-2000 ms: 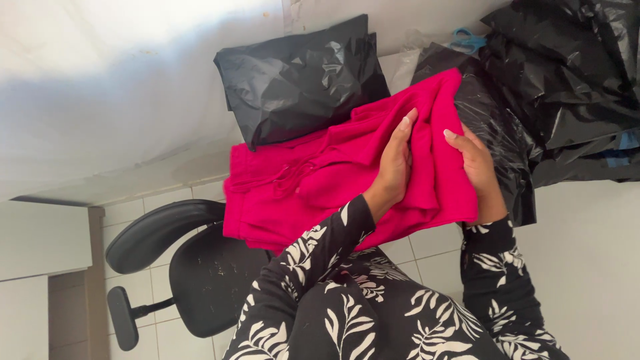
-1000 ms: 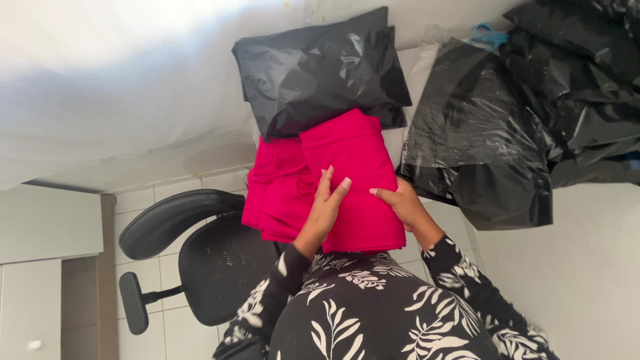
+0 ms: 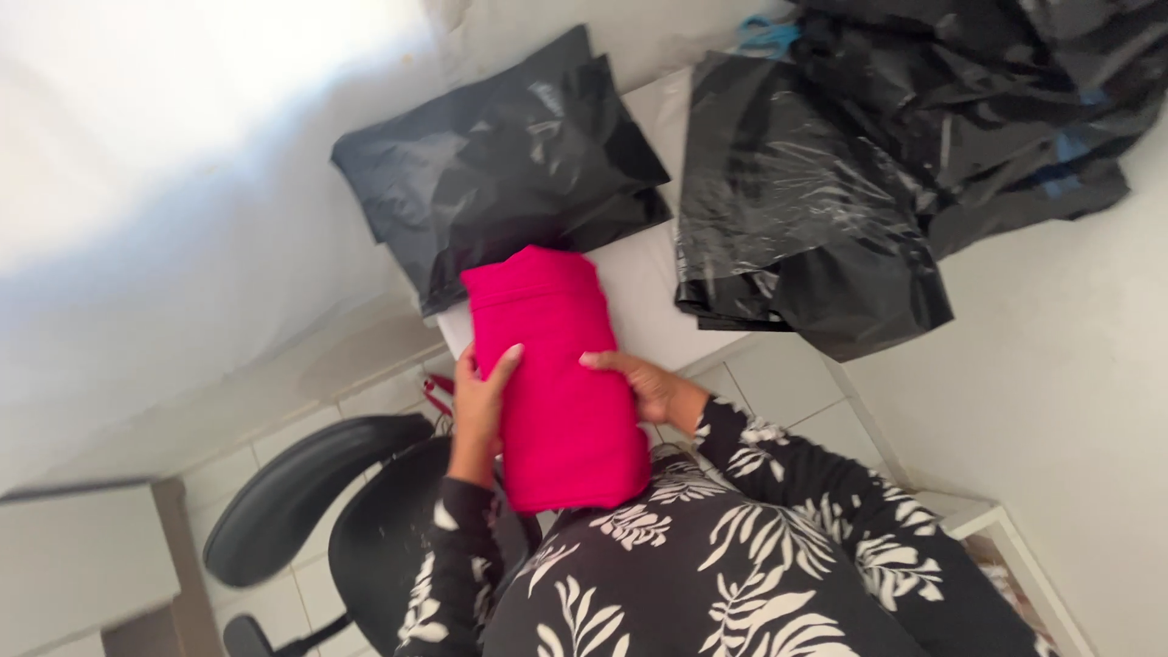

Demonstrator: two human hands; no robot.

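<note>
A bright pink garment point(image 3: 561, 392), folded into a compact upright rectangle, is held between both hands in front of my body. My left hand point(image 3: 482, 397) grips its left edge with the thumb on top. On its right edge, my right hand point(image 3: 643, 383) holds it with the thumb lying on the cloth. Just beyond the garment's far end, a pile of black plastic bags point(image 3: 502, 164) rests on a white table point(image 3: 648, 292). More black plastic point(image 3: 803, 210) lies to the right of that pile.
At the lower left stands a black office chair point(image 3: 392, 538) on the tiled floor. White drawers point(image 3: 82, 566) are at the far left. A blue plastic piece point(image 3: 768, 36) shows among the bags at the back. A white wall point(image 3: 1022, 392) rises on the right.
The pink garment has gone from a wide, loose bundle to a narrow folded rectangle. Both hands have moved to its opposite side edges.
</note>
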